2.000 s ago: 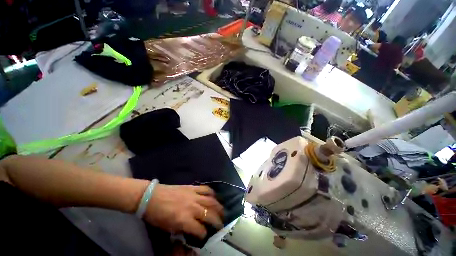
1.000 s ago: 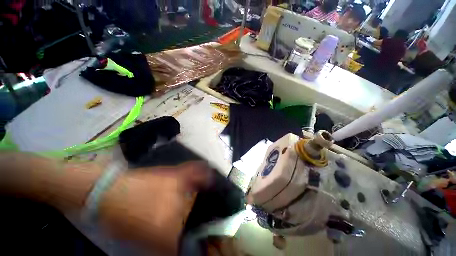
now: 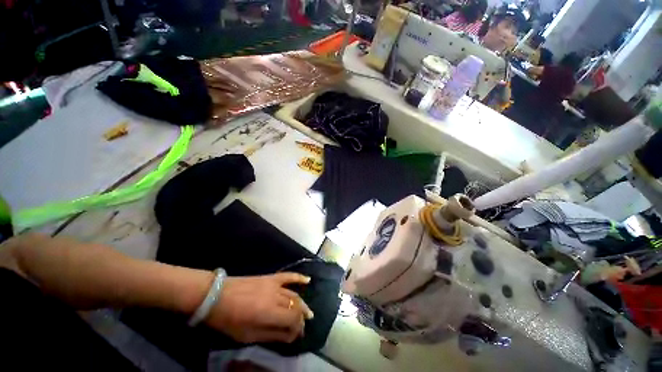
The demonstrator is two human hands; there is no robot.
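A black garment piece (image 3: 243, 231) lies on the white machine table, its far left end curled. My left hand (image 3: 255, 308), with a pale bracelet and a ring, rests palm down on the piece, left of the needle area, fingers slightly bent. The cream sewing machine head (image 3: 392, 251) stands at the right of the cloth, with a bright glow by its needle area. The cloth's right edge reaches that glow; the needle itself is hidden. My right hand is not visible.
A neon green strip (image 3: 120, 195) crosses the table's left. Black cut panels (image 3: 356, 182) lie beyond the machine head, a black bundle (image 3: 347, 123) in the trough. A brown sheet (image 3: 268, 81), a lilac bottle (image 3: 457, 86) and a jar (image 3: 427, 80) stand or lie farther back. A person sits beyond.
My left hand was blurred and raised nearer the camera a second ago; it is now flat on the cloth. The garment piece has been rearranged and is spread wider. The view has shifted slightly.
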